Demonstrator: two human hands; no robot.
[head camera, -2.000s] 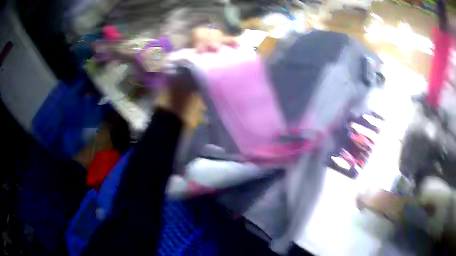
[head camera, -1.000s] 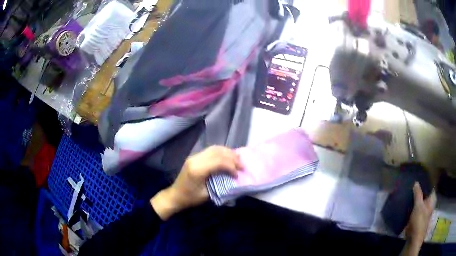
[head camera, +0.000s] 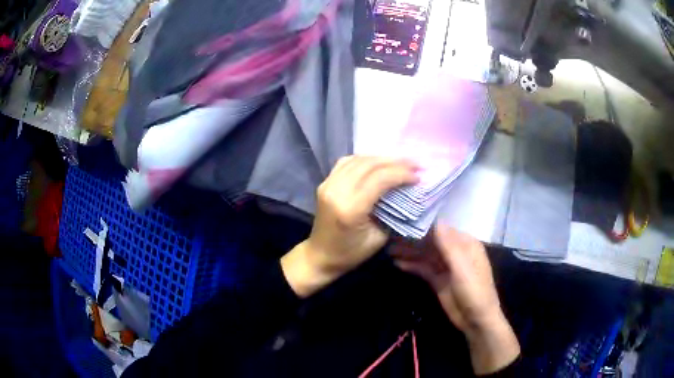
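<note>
A stack of lilac-pink cut pieces (head camera: 451, 136) with fanned, layered edges lies on the white table in front of the machine. My left hand (head camera: 358, 210) grips its near left end, fingers on top. My right hand (head camera: 451, 269) is just below the stack's near end, at the table's front edge, slightly blurred; whether it touches the stack is unclear. Light grey cut pieces (head camera: 541, 192) lie flat to the right of the stack. A dark cut piece (head camera: 602, 170) lies right of them.
A grey and black garment bundle (head camera: 295, 125) with pink streaks lies left of the stack. A smartphone (head camera: 394, 33) lies behind it. The sewing machine head (head camera: 598, 37) is at upper right. Red and yellow scissor handles (head camera: 634, 214) lie right. A blue basket (head camera: 133, 236) holds scraps below left.
The pink stack has turned more upright in view, its layers fanned. My right hand has left the dark piece and moved left beside my left hand. The dark piece lies on the table.
</note>
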